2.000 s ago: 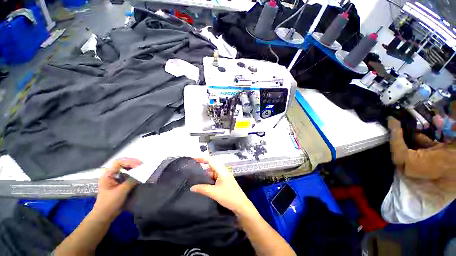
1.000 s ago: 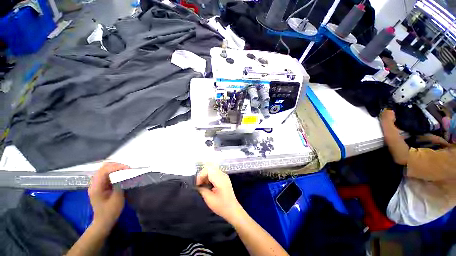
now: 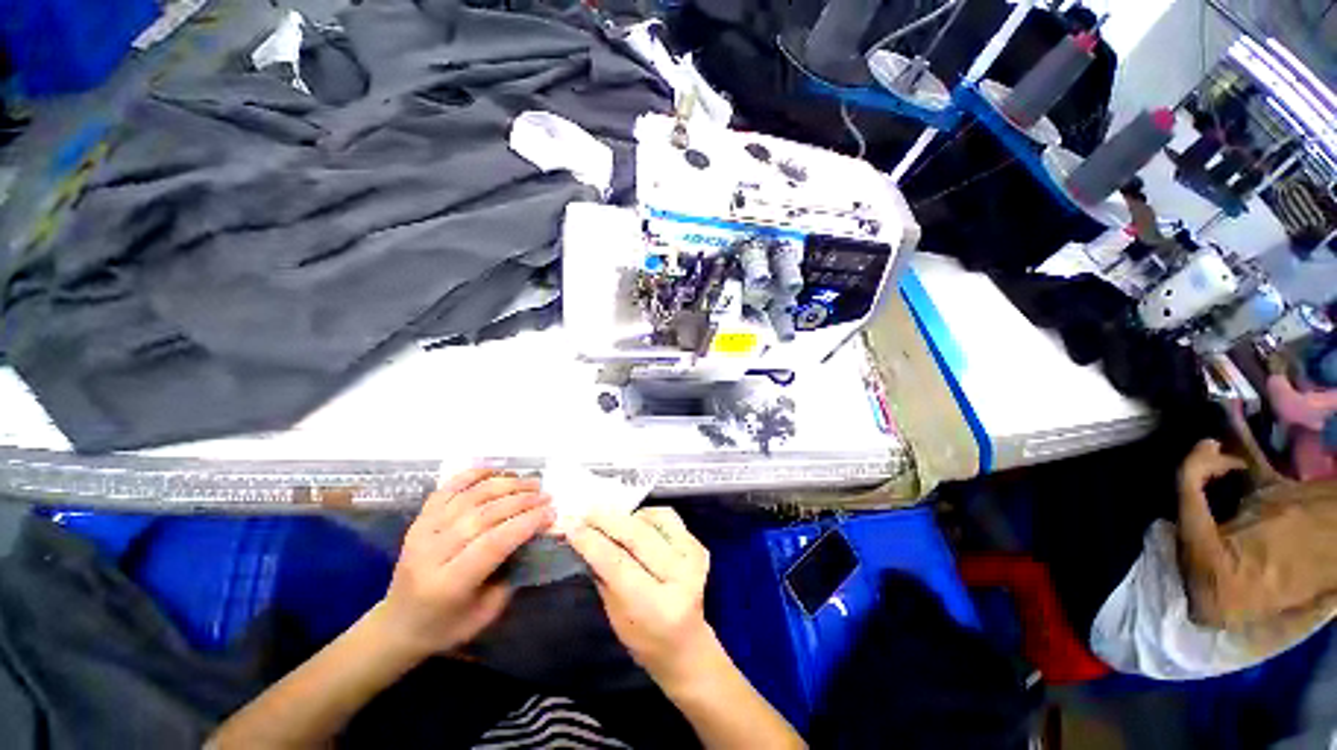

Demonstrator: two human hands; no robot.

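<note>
My left hand and my right hand are close together at the table's front edge, fingertips nearly touching. Both pinch a small white piece that shows above and between the fingers. Dark grey fabric shows under the hands and hangs below the edge; how it joins the white piece is hidden. The white overlock machine stands behind my hands, its needle area with no cloth under it.
Large grey cloth is heaped left of the machine. A beige strip with a blue edge lies to the right. A phone lies on blue material below. Thread cones stand behind. A person sits at the right.
My hands have come together from wide apart, the left moving right. The white piece, stretched between them a second ago, is now bunched at the fingers. The camera view has shifted slightly.
</note>
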